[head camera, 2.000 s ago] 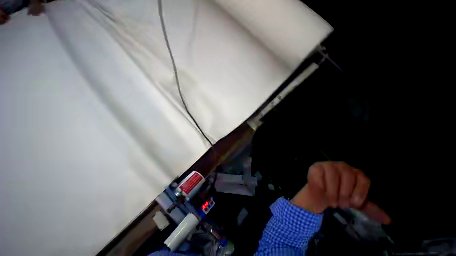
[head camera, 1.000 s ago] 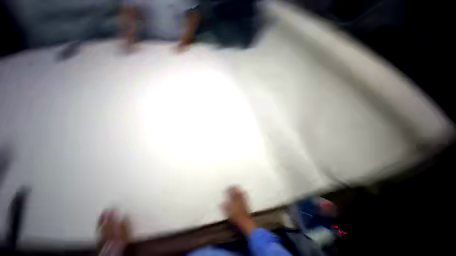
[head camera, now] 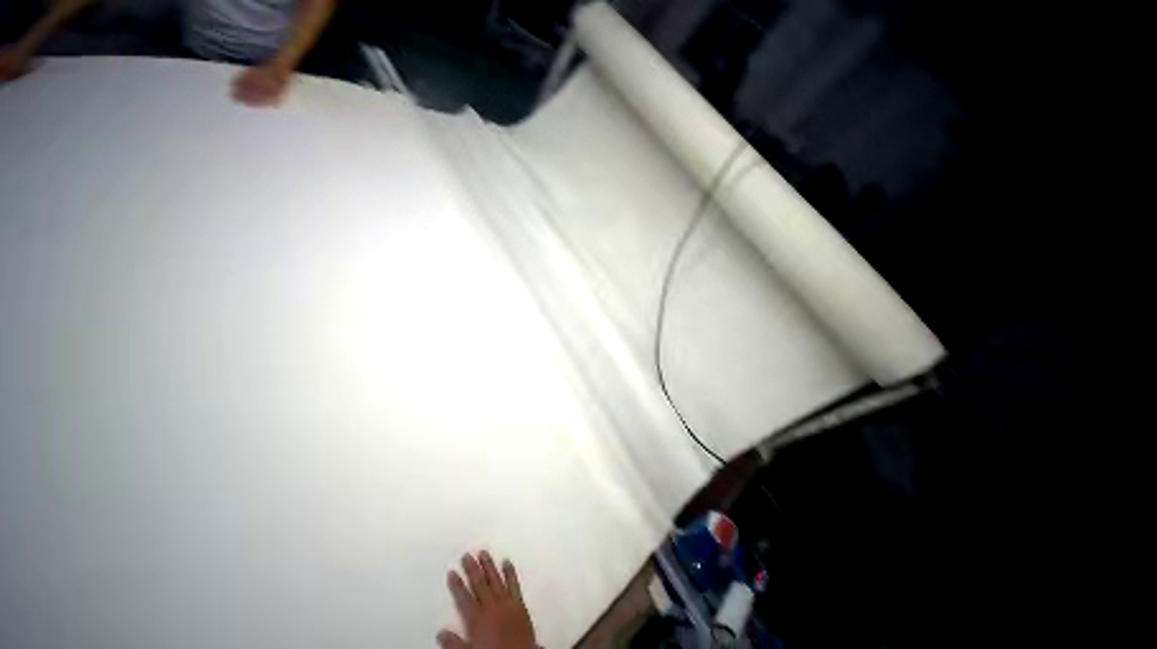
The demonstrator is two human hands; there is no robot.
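Note:
A wide white fabric ply [head camera: 279, 342] covers the table, mostly smooth, with long creases towards the right. My right hand [head camera: 489, 606] lies on it near the bottom, palm down, fingers spread and holding nothing; its wrist is cut off by the frame edge. My left hand is out of the picture. The blue end cutter [head camera: 705, 545] is at the near table edge, right of my right hand, with a red-and-white label, a white cylinder and red lit digits. Its thin black power cable [head camera: 660, 330] curves over the cloth.
The cream fabric roll [head camera: 761, 203] lies across the table end at the right. The brown table edge [head camera: 622, 614] shows beside the cutter. At the far edge another person's hand [head camera: 261, 84] is on the cloth, with a second arm at the top left. The right side is dark.
The view has shifted. One second ago both my hands were at the near cloth edge; now only my right hand shows, flat on the cloth. Two seconds ago a hand was off the table, right of the cutter.

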